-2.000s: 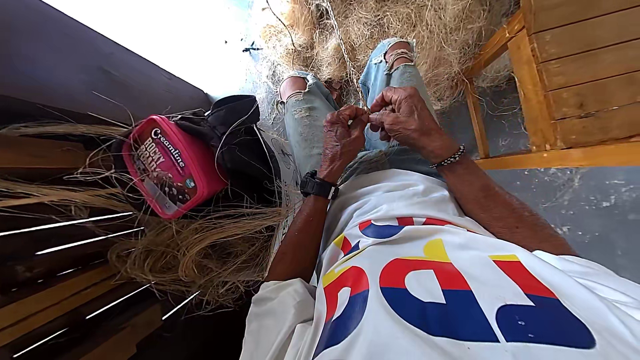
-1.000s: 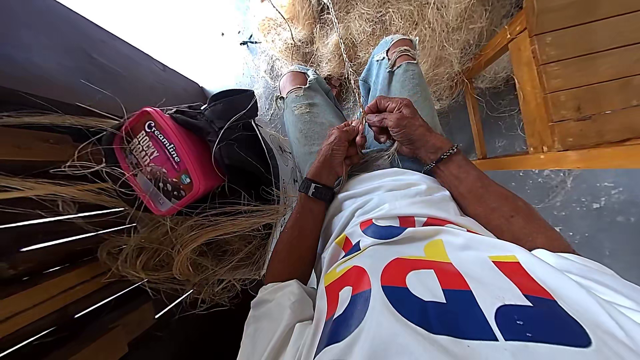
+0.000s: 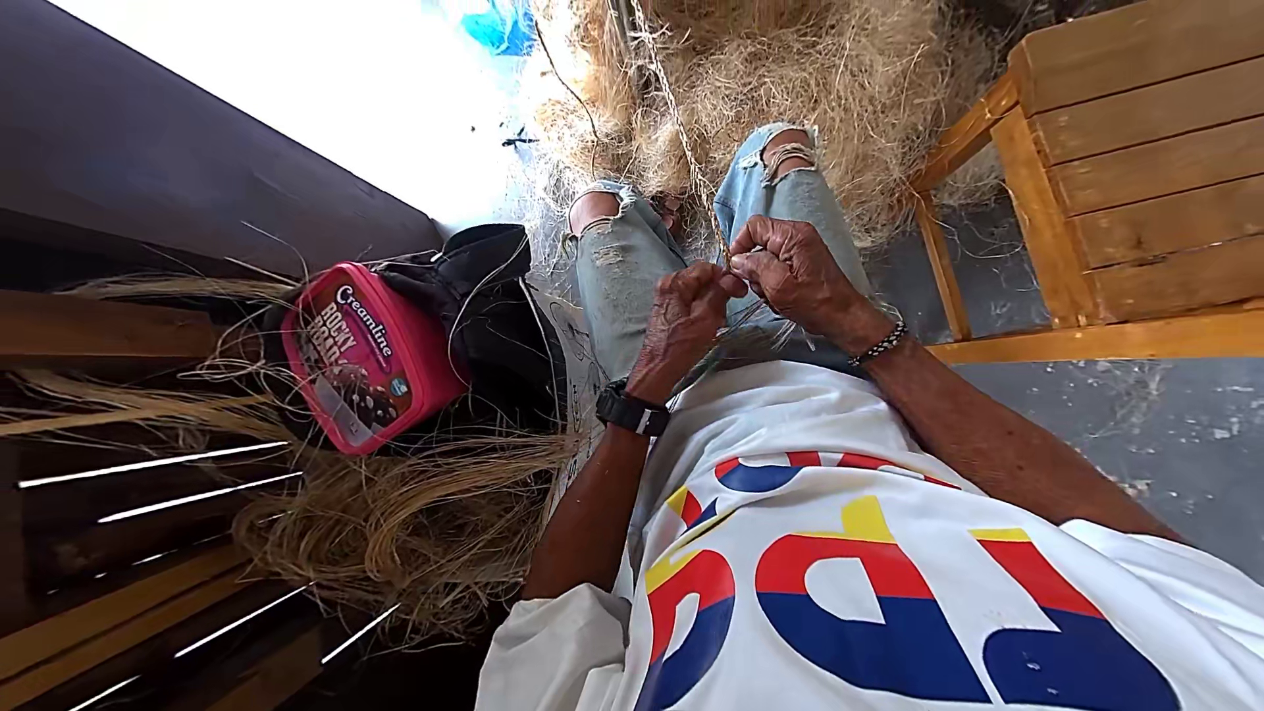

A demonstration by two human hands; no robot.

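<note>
Over my lap, my left hand (image 3: 686,321) and my right hand (image 3: 795,272) meet with fingertips nearly touching, each pinching thin fiber strands (image 3: 736,341). Loose ends of the strands hang below the fingers toward the white shirt. A thin twisted fiber cord (image 3: 676,114) runs from the top of the view down between my knees to the hands. My left wrist bears a black watch (image 3: 632,410), my right wrist a braided bracelet (image 3: 879,343). The exact grip of the fingertips is too small to make out.
Left of my legs, a pink plastic ice cream tub (image 3: 360,355) rests against a black bag (image 3: 499,336). Long tan fibers (image 3: 395,523) lie below it. A large heap of loose fiber (image 3: 829,79) covers the floor beyond my knees. At right stands a slatted wooden bench (image 3: 1155,168).
Two seconds ago the hands were slightly apart; in the later frames they are close together at the cord. They stay over the lap.
</note>
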